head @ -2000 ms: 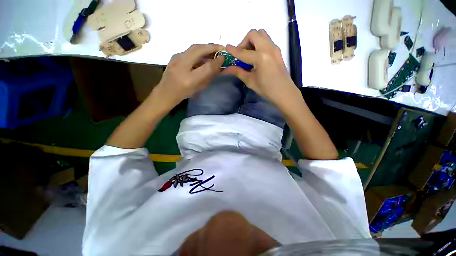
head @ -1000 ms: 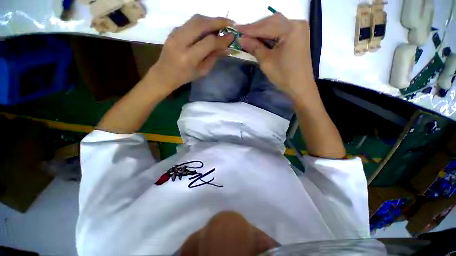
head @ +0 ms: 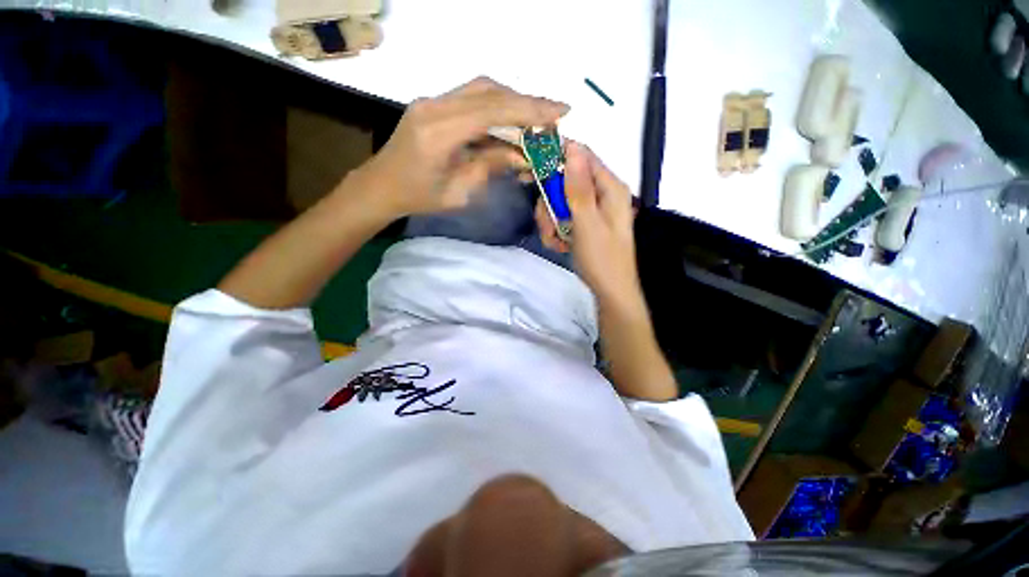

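Observation:
An open device [head: 547, 175] with a pale rim, a green circuit board at its upper end and a blue battery in its lower part is held at the bench's front edge. My right hand [head: 589, 201] grips its lower part from the right. My left hand [head: 451, 147] is at its upper end, with the index fingertip above the board. Whether the left fingers grip the device is hard to tell. A thin dark-green sliver [head: 599, 91] lies on the white bench beyond my right hand.
Beige pieces with dark windows lie at the left [head: 330, 37] and right [head: 745, 133]. Cream closed housings [head: 826, 104] and green board strips [head: 846, 223] lie farther right. A dark bar [head: 652, 113] crosses the bench. Cartons with blue parts [head: 812, 506] stand at lower right.
The device has turned from sideways to nearly upright, showing its board and battery. My left fingers have opened somewhat. The camera view has shifted, and the blue item at the left is out of view.

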